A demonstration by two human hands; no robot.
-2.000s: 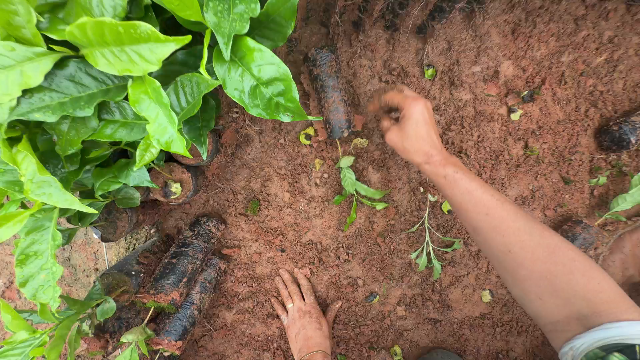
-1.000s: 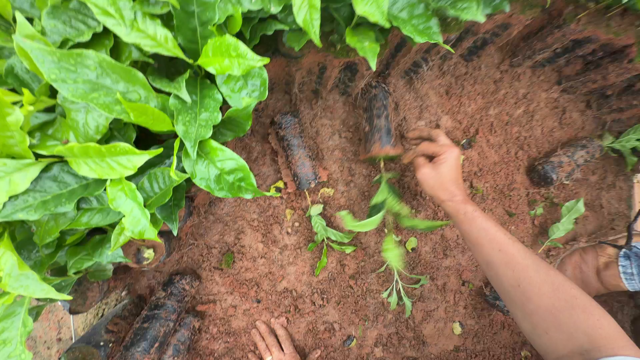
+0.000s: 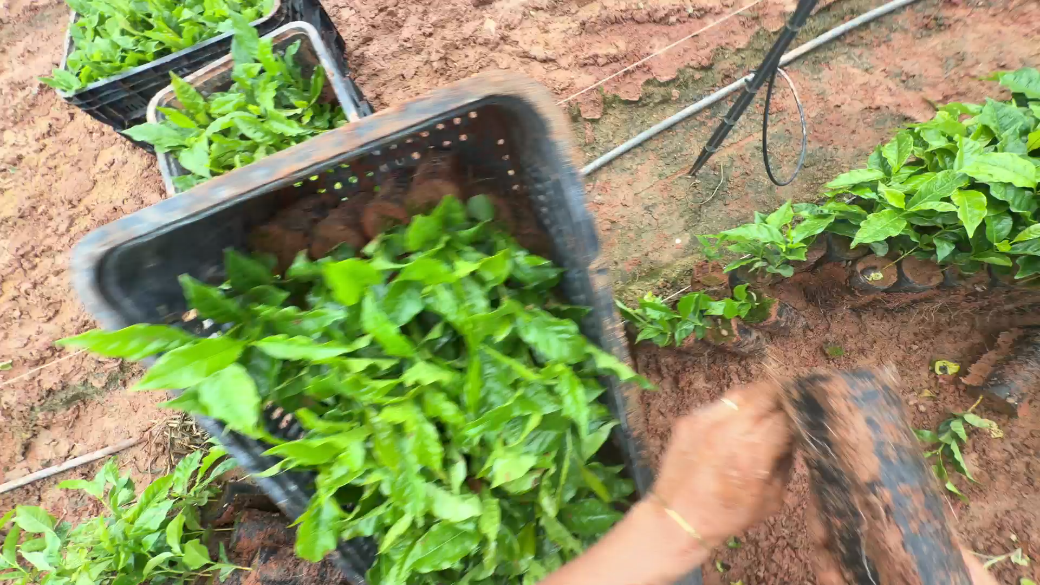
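My left hand, blurred and wearing a ring and a thin bracelet, has its fingers closed at the upper left end of a soil-filled black plastic nursery bag. Mostly hidden beneath that bag is my right hand; skin shows on both sides of it, and the hand appears to hold it from below. Red soil and fine roots cling to the bag. Left of my hands, a black plastic crate holds many leafy green seedlings, with several bag bottoms along its far inner wall.
Two more seedling crates stand at the upper left. A pale pipe and a dark pole lie beyond. Bagged seedlings are grouped at the right, a small one lies on the red soil, and others are at the lower left.
The view has swung to the crates. My left hand, flat on the soil before, is now at a bag. My right hand was beside a seedling lying on the soil and is now under the bag.
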